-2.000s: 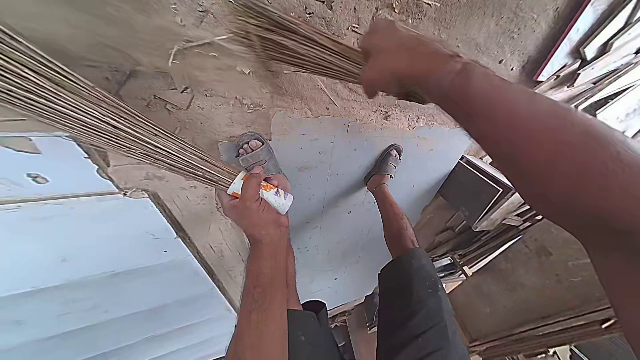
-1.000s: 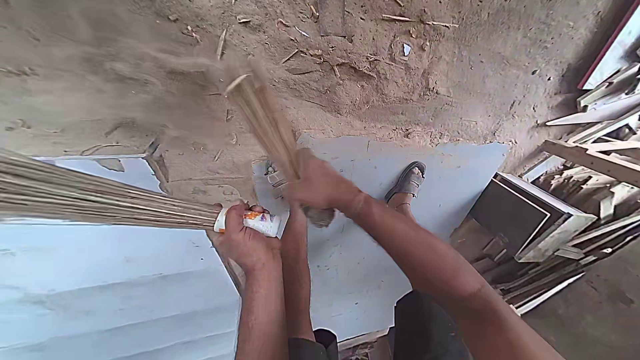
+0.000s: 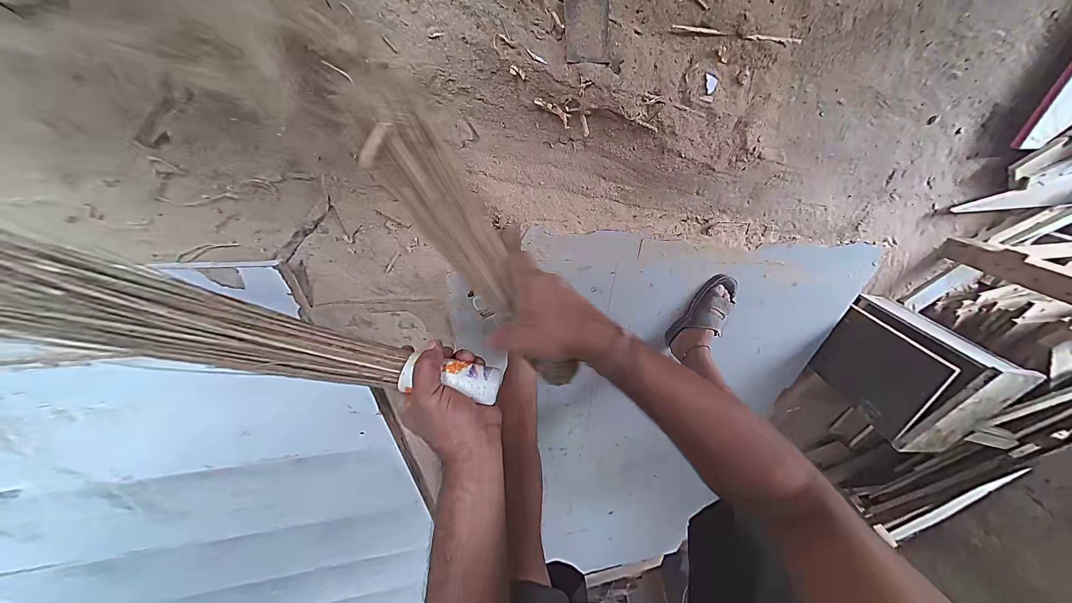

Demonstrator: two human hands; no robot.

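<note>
At the lower centre my left hand [image 3: 448,410] grips the white sleeve [image 3: 473,381] around the bound end of a stick broom [image 3: 251,339], whose sticks fan out to the left edge. My right hand [image 3: 557,318] is closed around a second bundle of thin sticks [image 3: 435,193], just right of and above my left hand. This bundle slants up and left over the dirt floor, with its butt end showing below my hand. Its far end is blurred by motion, and dust or blur covers the upper left.
Pale sheets lie underfoot [image 3: 620,469] and at the lower left [image 3: 209,469]. My sandalled foot [image 3: 708,314] stands on the nearer one. A dark panelled box [image 3: 879,368] and piled wood scraps [image 3: 1022,268] are at the right. Wood chips litter the dirt floor [image 3: 670,167].
My right hand has come down and left from the upper middle with its stick bundle, to beside my left hand. My left hand keeps its grip on the white sleeve.
</note>
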